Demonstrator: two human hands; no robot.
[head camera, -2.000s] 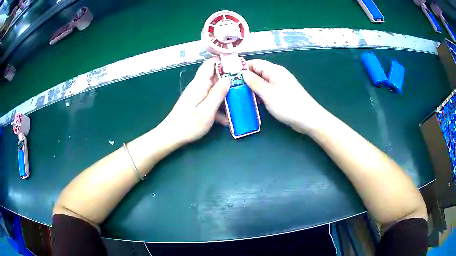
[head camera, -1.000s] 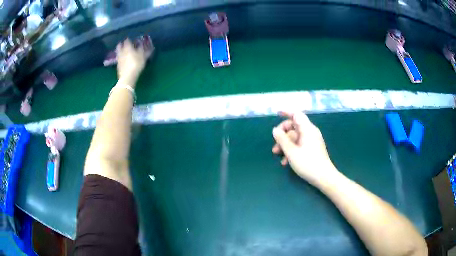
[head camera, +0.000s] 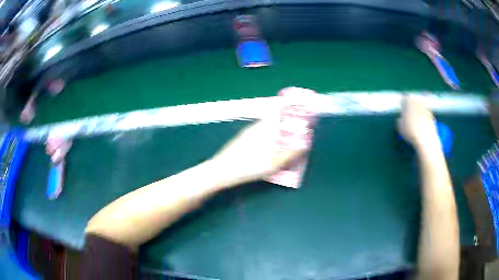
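Note:
My left hand (head camera: 265, 150) grips a pink handheld fan (head camera: 296, 128) over the dark green bench, its round end up at the whitish strip. The fan is blurred and I see no blue in its handle. My right hand (head camera: 417, 121) is at the blue battery packs (head camera: 444, 138) on the right of the bench, partly covering them. It is blurred, and whether its fingers hold a pack cannot be told.
A fan with a blue pack (head camera: 56, 178) lies at the bench's left, near a blue bin (head camera: 12, 175). Other fans (head camera: 254, 53) lie on the green belt beyond the whitish strip (head camera: 180, 117). A carton (head camera: 479, 205) with blue packs stands at right.
My left hand has taken a pink fan from the belt's far left and brought it to the middle of the bench. My right hand has moved right, to the blue packs.

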